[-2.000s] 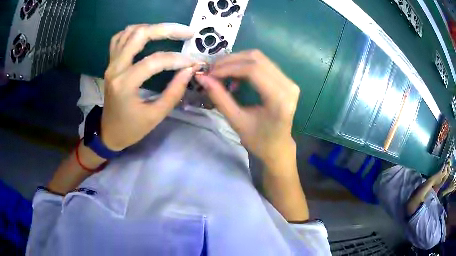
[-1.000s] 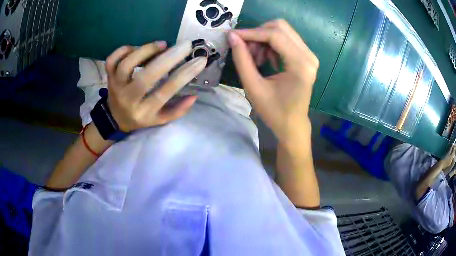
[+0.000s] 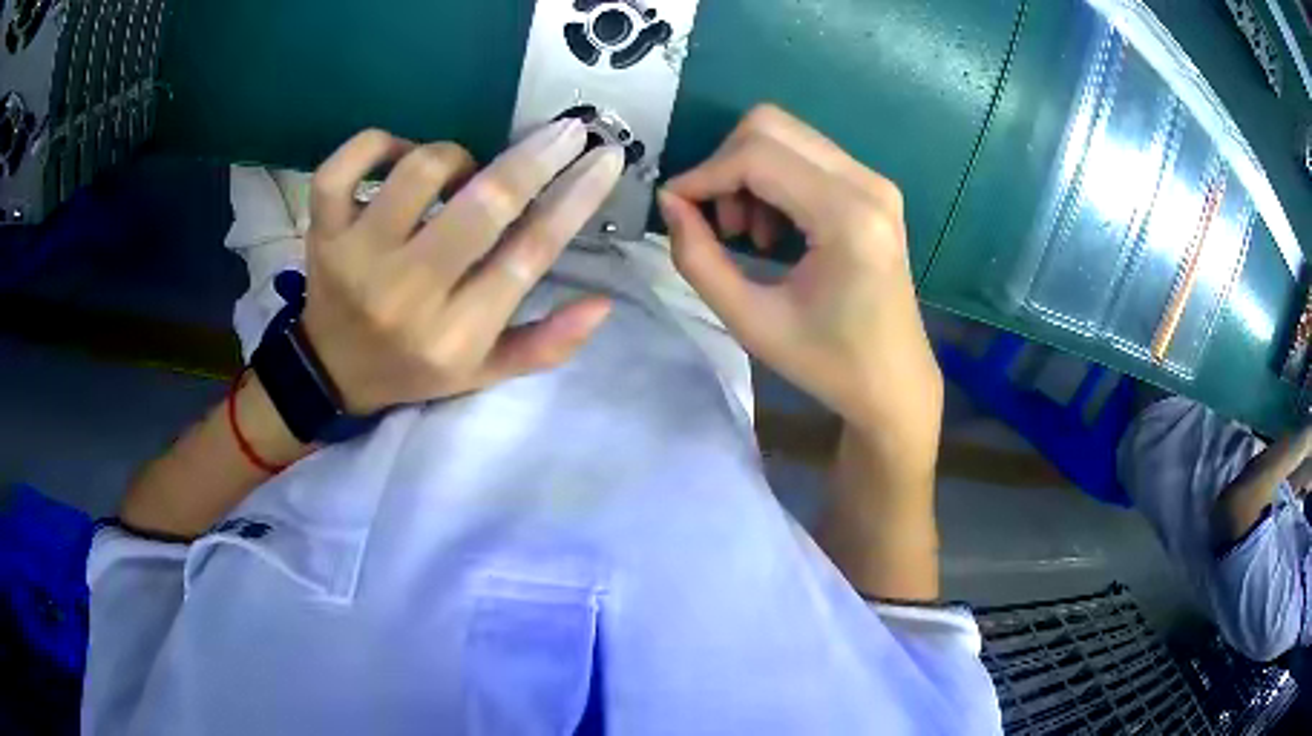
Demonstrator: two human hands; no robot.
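A silver panel [image 3: 656, 89] with dark round cut-outs lies lengthwise in front of me, its near end by my clothing. My left hand [image 3: 417, 273] is spread over the panel's left side, with two fingertips on the nearest cut-out. A small shiny bit shows between its curled outer fingers, too unclear to name. My right hand [image 3: 806, 259] is at the panel's right edge, thumb and forefinger tips together. Whether a tiny part is pinched there cannot be told.
A stack of panels [image 3: 108, 86] stands at the left on the green bench [image 3: 849, 86]. A clear plastic sheet [image 3: 1122, 173] with an orange-brown rod [image 3: 1191, 273] lies at the right. A blue stool [image 3: 1058, 417] and a person's sleeve [image 3: 1187, 460] are at the lower right.
My hands have moved from meeting over the panel's near end to apart. The left fingertips now rest on the nearest cut-out; the right hand has moved right, then slightly lower.
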